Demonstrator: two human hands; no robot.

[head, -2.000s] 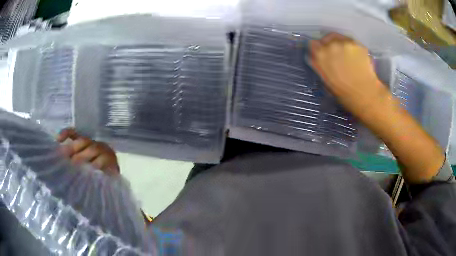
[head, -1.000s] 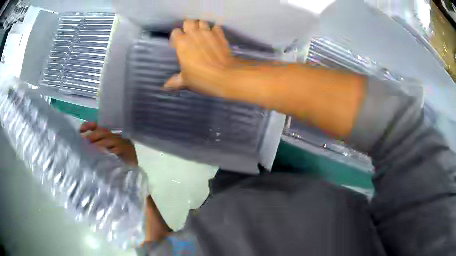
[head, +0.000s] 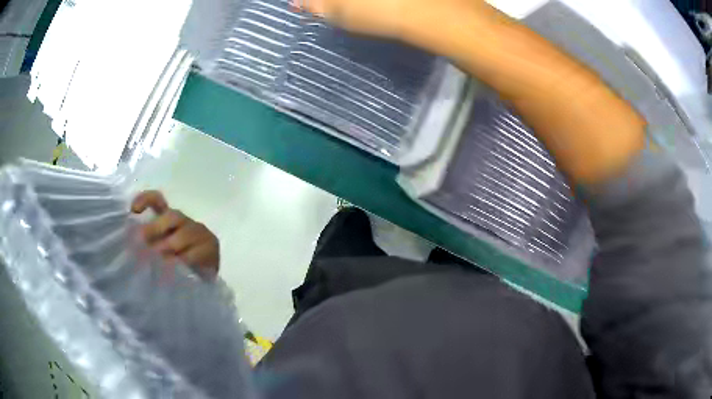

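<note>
My left hand (head: pixel 178 238) grips a ribbed clear air column cushion (head: pixel 86 257) at the lower left; its fingers curl over the edge. My right arm reaches across the boxes to the top of the view. My right hand (head: pixel 312 6) is mostly cut off by the top edge; only a small part shows over the upper box. The upper white box (head: pixel 437 101) holds a ribbed layer (head: pixel 343 78). A second white box (head: pixel 425 183) to its right holds another ribbed layer (head: pixel 507 179).
The green bench edge (head: pixel 289 148) runs diagonally under the boxes. White sheets (head: pixel 109 70) lie stacked and fanned at the bench end, upper left. The pale shiny floor (head: pixel 250 203) shows below, with yellow-black tape (head: pixel 258 347). My legs and a dark shoe are near the bench.
The view has shifted left along the bench, bringing the white sheets in. My right hand has moved from the middle box to the top edge. My left hand still holds the cushion.
</note>
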